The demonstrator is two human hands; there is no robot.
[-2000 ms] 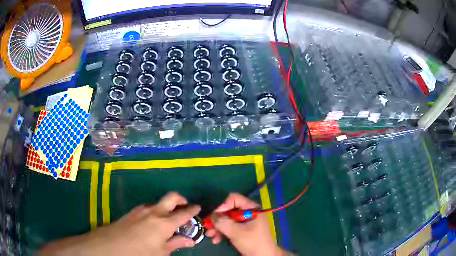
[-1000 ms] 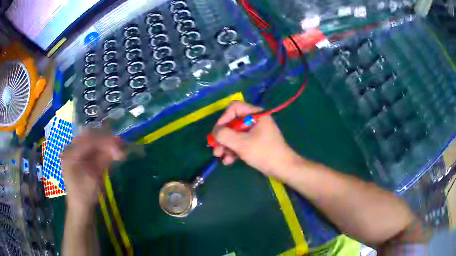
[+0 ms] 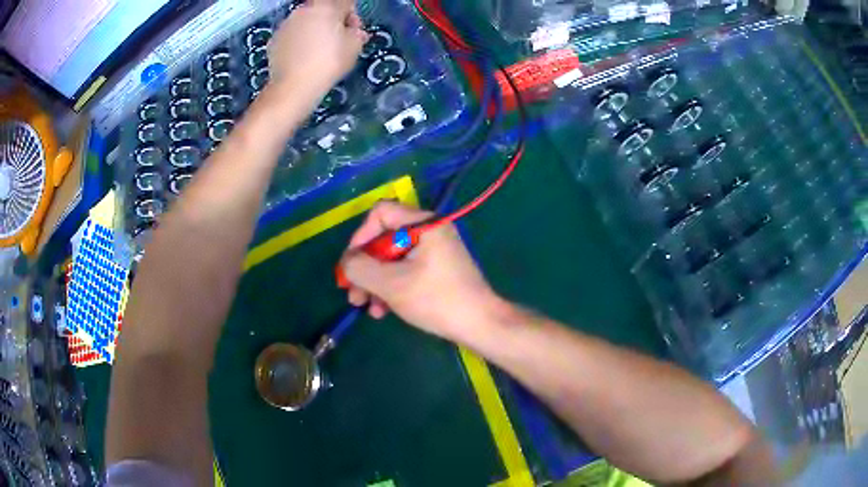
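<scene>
My right hand [image 3: 414,271] holds the red test probe [image 3: 388,247] above the green mat, with its tip pointing down-left. The round metal contact base [image 3: 287,376] lies bare on the mat, down-left of the probe, not touching it. A dark blue lead [image 3: 341,328] runs from it. My left hand [image 3: 319,43] is over the blister tray [image 3: 324,157] behind the mat, among rows of round ringed parts [image 3: 385,68]. Its fingertips are partly hidden, and I cannot tell whether they hold a part.
A second clear tray [image 3: 609,200] with several round parts is at the right. Red tape [image 3: 538,78] and cables lie between the trays. An orange fan [image 3: 21,171], a monitor [image 3: 105,38] and blue-dot label sheets [image 3: 95,285] are at the left. Yellow tape [image 3: 328,224] frames the mat area.
The left hand let go of the part seen earlier over the base, moved left, then up to the rear tray. The right hand lifted the probe away from the base. The view turned.
</scene>
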